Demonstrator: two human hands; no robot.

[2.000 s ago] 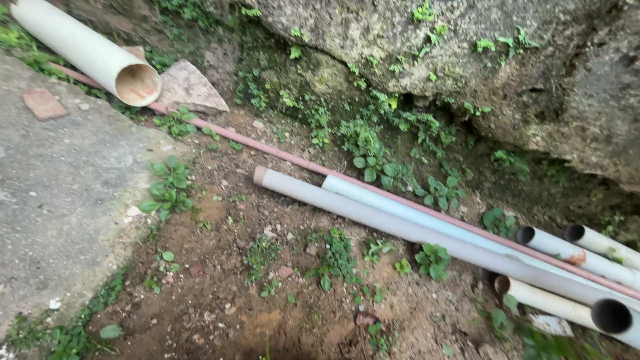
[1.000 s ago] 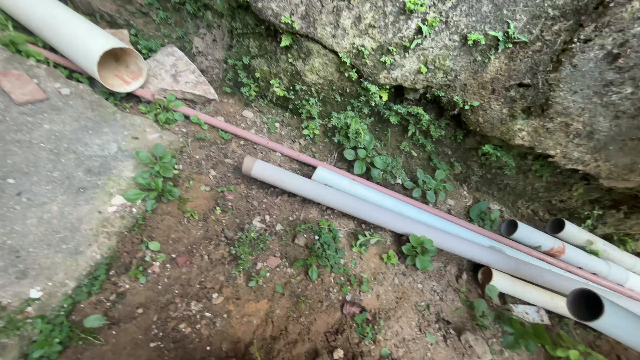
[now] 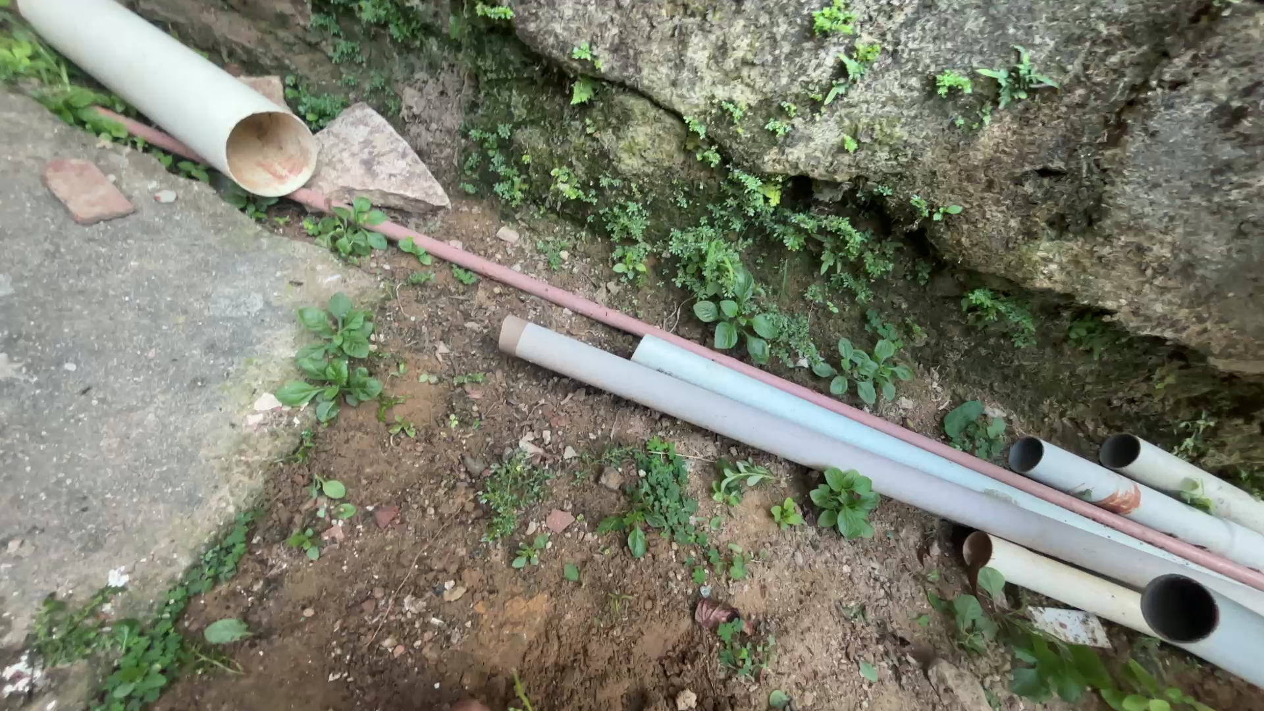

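Note:
Neither my left hand nor my right hand is in view. A long grey pipe (image 3: 731,415) with a brown end lies slantwise on the soil. Beside it runs a pale blue pipe (image 3: 790,397). A thin pink pipe (image 3: 553,291) stretches from the upper left to the right edge, passing by the wide cream pipe (image 3: 148,84) at the upper left. At the lower right lie a cream pipe with a brownish opening (image 3: 1066,583), a light grey pipe with a dark opening (image 3: 1229,627), and two more pale pipes, one stained (image 3: 1145,499) and one behind it (image 3: 1200,481).
A large rock (image 3: 889,109) rises along the back, with small green plants at its foot. A concrete slab (image 3: 148,375) lies at the left, bearing a brick piece (image 3: 87,191). A flat pointed stone (image 3: 375,163) sits by the wide pipe. Leafy weeds (image 3: 334,360) grow from the soil.

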